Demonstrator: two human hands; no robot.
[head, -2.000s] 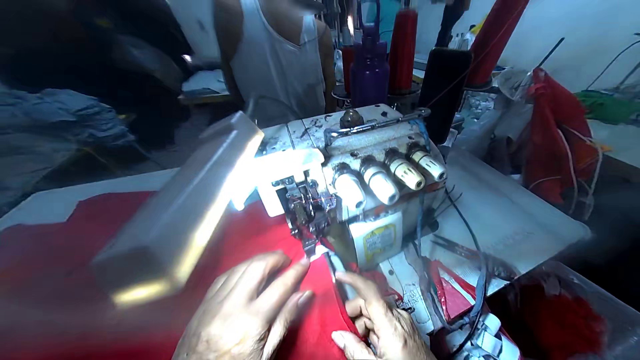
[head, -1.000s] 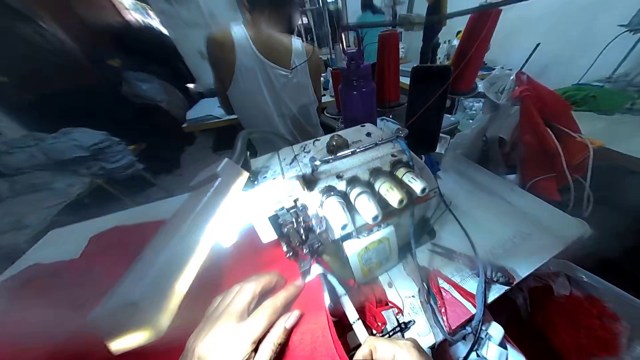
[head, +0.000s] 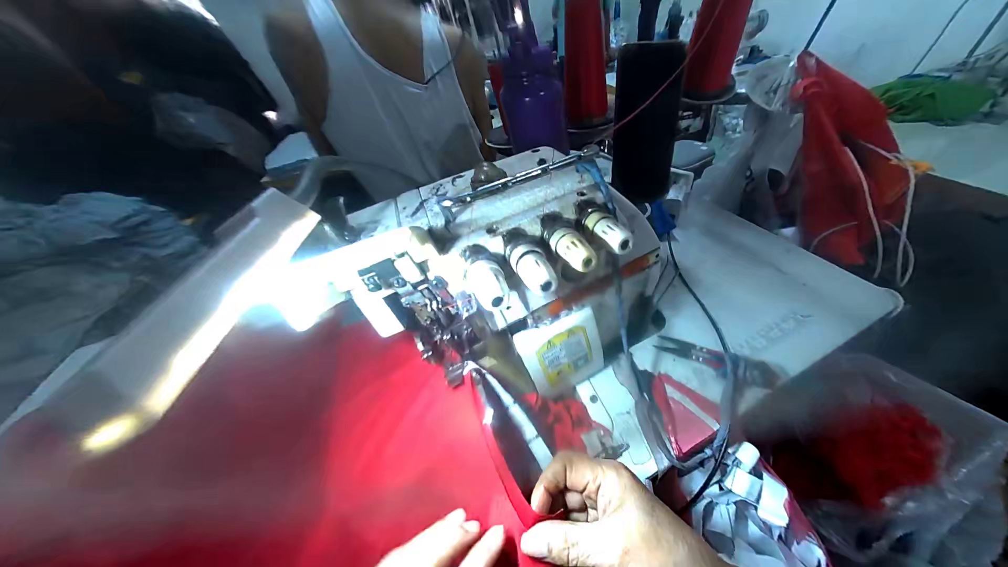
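Red fabric spreads over the left of the table, its right edge running up to the presser foot of a white overlock sewing machine. My right hand pinches that edge between thumb and index finger, below the machine. Flat on the fabric just left of it rest the fingers of my left hand, partly cut off by the bottom of the view. A narrow pale strip lies beside the fabric edge. Several tension dials line the machine's front.
A bright lamp bar slants over the fabric. Snips lie right of the machine, near black cables. Lower right are white scraps and a plastic bag with red scraps. Thread cones and a person stand behind.
My left hand has moved down from near the presser foot towards the bottom of the view. My right hand, low in view a second ago, now shows pinching the fabric edge.
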